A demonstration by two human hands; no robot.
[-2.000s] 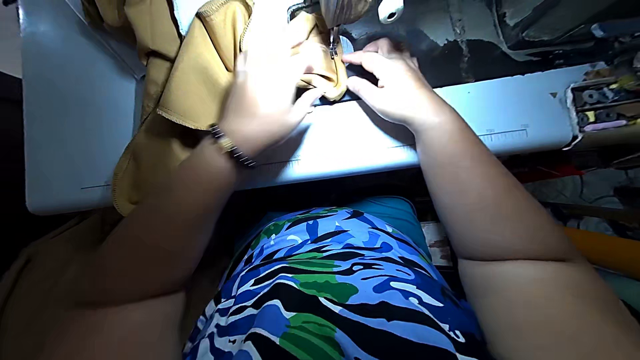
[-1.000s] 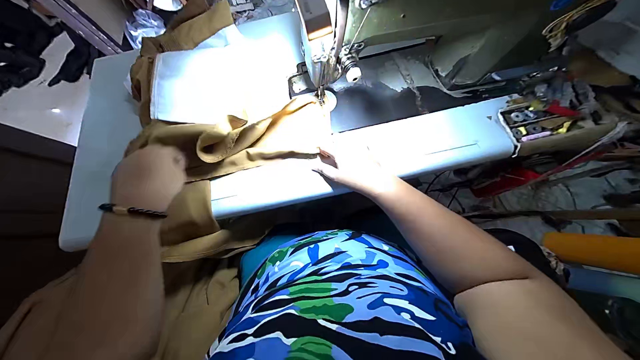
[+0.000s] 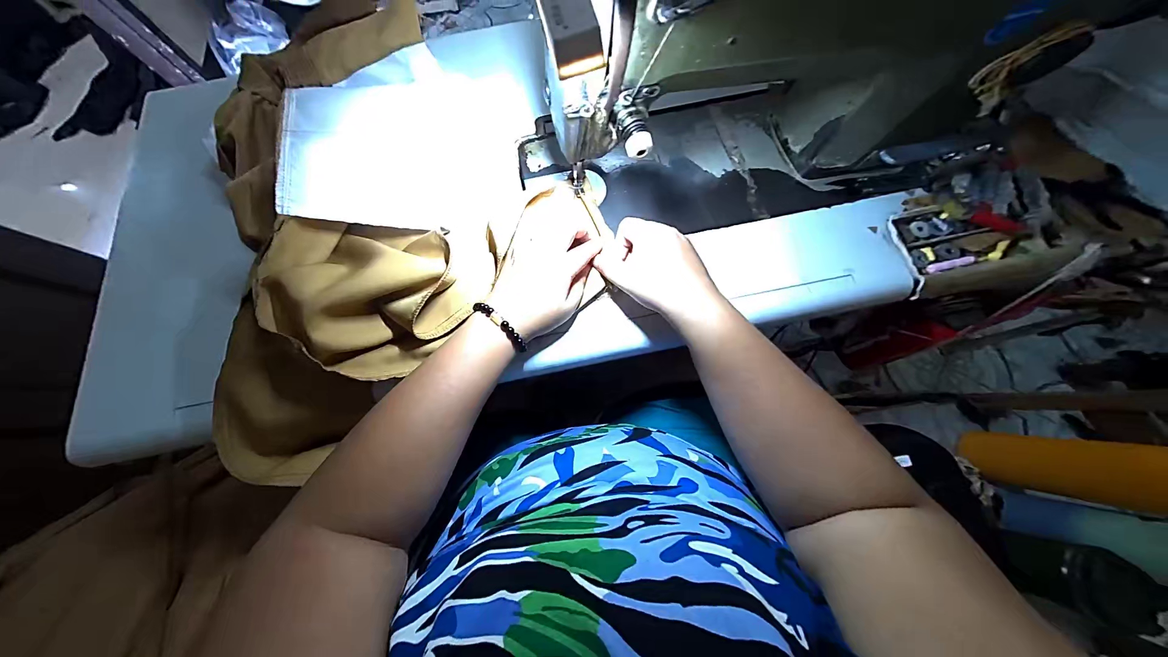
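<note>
Tan fabric (image 3: 356, 292) lies bunched on the sewing machine table, with a white cloth panel (image 3: 365, 155) over part of it. Its right edge runs under the needle and presser foot (image 3: 578, 173) of the sewing machine (image 3: 839, 73). My left hand (image 3: 547, 274), with a beaded bracelet at the wrist, pinches the fabric edge just in front of the needle. Against its fingertips, my right hand (image 3: 652, 265) grips the same edge with curled fingers. Strong lamp light washes out the cloth around the hands.
A small tray of bobbins (image 3: 944, 242) is set at the table's right end. Brown cloth (image 3: 100, 557) hangs at the lower left. An orange roll (image 3: 1068, 470) lies at the right, below table height. Clear plastic (image 3: 246, 36) sits beyond the table's far left.
Since a second ago my left hand has moved right, from the bunched fabric to beside my right hand near the needle. The view has shifted since the oldest frame.
</note>
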